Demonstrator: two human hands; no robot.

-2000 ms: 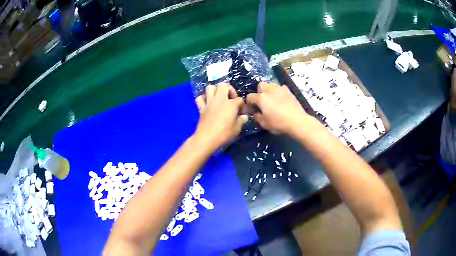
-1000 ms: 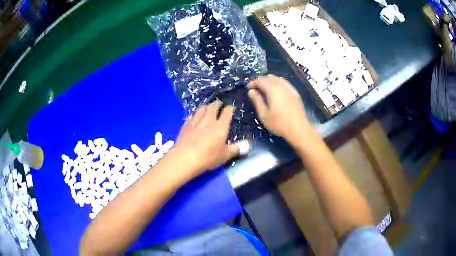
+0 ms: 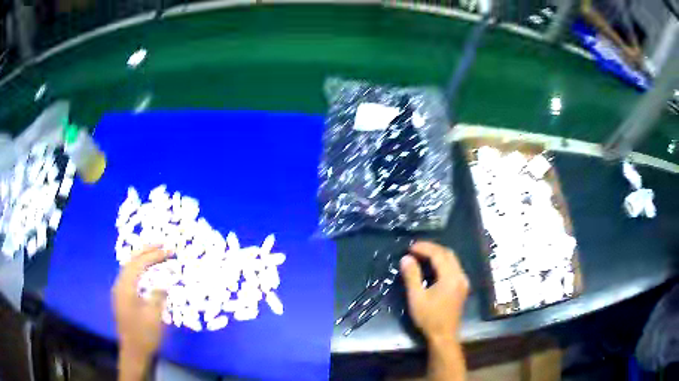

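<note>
White oval pieces (image 3: pixel 216 275) lie in a loose pile on the blue mat (image 3: pixel 223 160). My left hand (image 3: pixel 143 298) is at the pile's left side, fingers curled over it; blur hides whether it holds a piece. My right hand (image 3: pixel 438 286) is over the dark bench, right of the scattered black pins (image 3: pixel 372 290), thumb and forefinger near each other; I cannot tell if a pin is between them. The clear plastic bag of black parts (image 3: pixel 387 160) lies flat beyond the pins, with a white label.
A shallow cardboard tray (image 3: pixel 573 245) of white units stands at the right. White housings (image 3: pixel 33 193) and a squeeze bottle (image 3: pixel 88 160) with a green nozzle are at the far left. A green surface (image 3: pixel 246 52) runs behind. A few white pieces (image 3: pixel 639 201) lie far right.
My hands have left the bag and moved apart, left to the oval pile, right beside the pins. The view has shifted, and the bag lies untouched.
</note>
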